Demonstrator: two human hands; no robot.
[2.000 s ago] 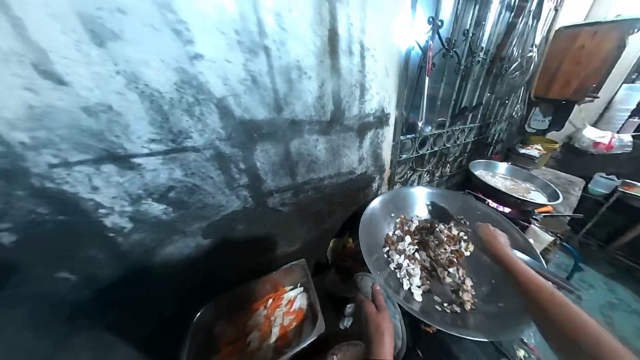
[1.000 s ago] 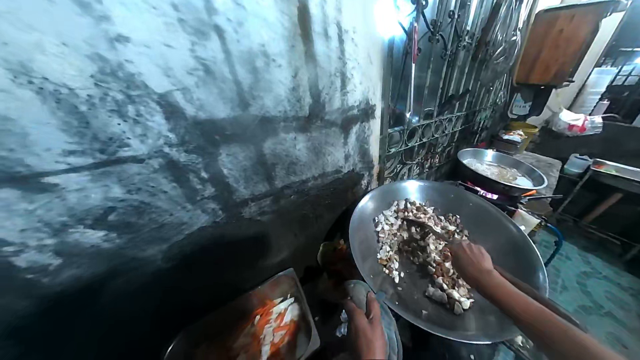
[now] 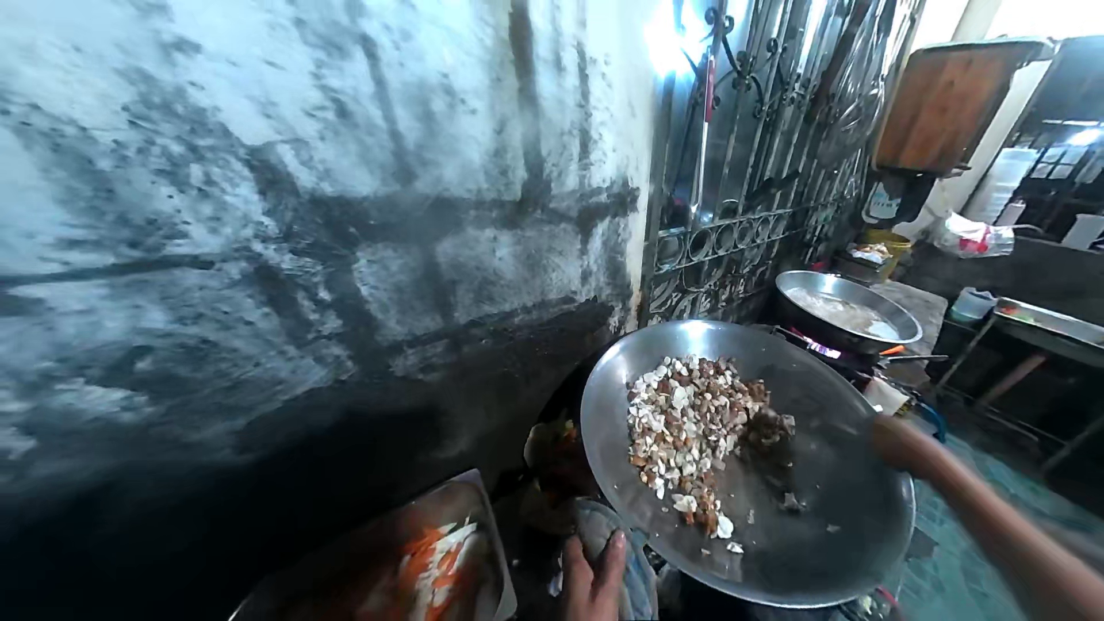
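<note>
A wide metal wok (image 3: 828, 500) holds chopped, browned and pale food pieces (image 3: 686, 423) gathered on its left side. My right hand (image 3: 901, 444) is over the wok's right side, blurred; its fingers look closed around a utensil whose dark, blurred end is by the food near the middle. At the wok's lower left edge, my left hand (image 3: 595, 573) rests on a folded grey-blue cloth (image 3: 634, 561), thumb and finger apart, the cloth between them and the wok. Whether the fingers grip the cloth is hard to tell.
A metal tray (image 3: 496, 526) with orange and white strips stands at lower left. Beyond the wok, a second pan (image 3: 849, 306) of cloudy liquid sits over a lit burner (image 3: 815, 345). A stained wall (image 3: 431, 216) and a metal grille (image 3: 724, 224) run behind. A metal table (image 3: 1052, 323) is at right.
My right hand has moved right, away from the food it was over one second ago. The food now lies more to the wok's left. My left hand stays by the cloth.
</note>
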